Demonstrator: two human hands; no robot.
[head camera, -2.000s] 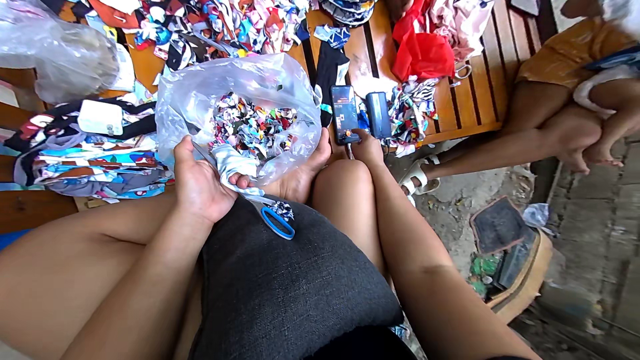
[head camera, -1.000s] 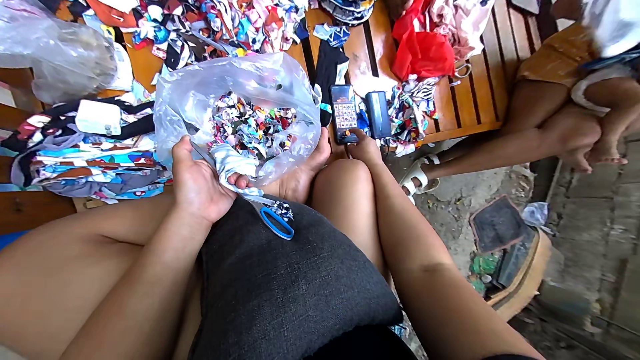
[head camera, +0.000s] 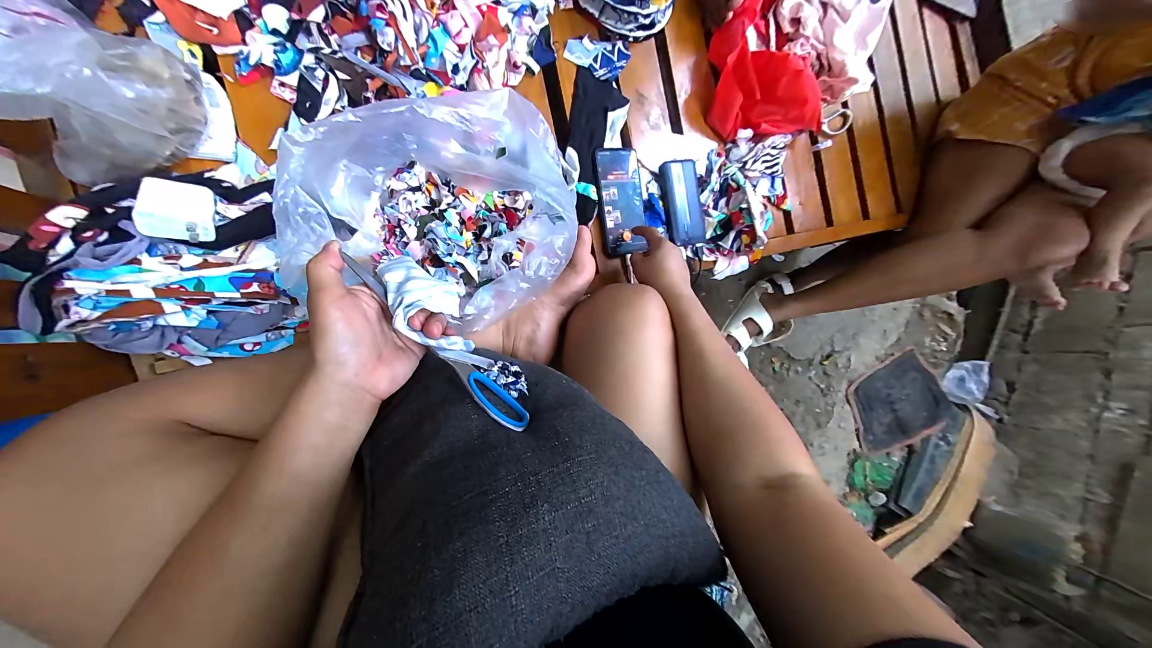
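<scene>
My left hand (head camera: 364, 328) lies palm up with its fingers around a pale cloth strip (head camera: 418, 288), beside the rim of a clear plastic bag (head camera: 315, 193). Small multicoloured fabric scraps (head camera: 450, 220) fill the bag's middle. Blue-handled scissors (head camera: 498, 400) rest on a dark cushion (head camera: 540, 504) on my lap, their blades partly hidden by the cloth and my hand. A finger of my right hand (head camera: 661, 261) touches the lower screen of a smartphone (head camera: 619, 202) on the slatted wooden surface. A black power bank (head camera: 682, 202) lies just right of the phone.
Fabric scraps (head camera: 423, 45) heap along the top. A folded cloth stack (head camera: 180, 292), a white charger (head camera: 175, 209) and another plastic bag (head camera: 117, 99) are at left. Red cloth (head camera: 765, 94) lies beyond the power bank. Another person's legs (head camera: 972, 234) extend at right. My bare foot (head camera: 549, 301) is against the bag.
The phone's screen has changed from a bright grid of icons to a dark page with small tiles. At the upper right, white cloth near the other person has moved out of sight. My left hand stays put.
</scene>
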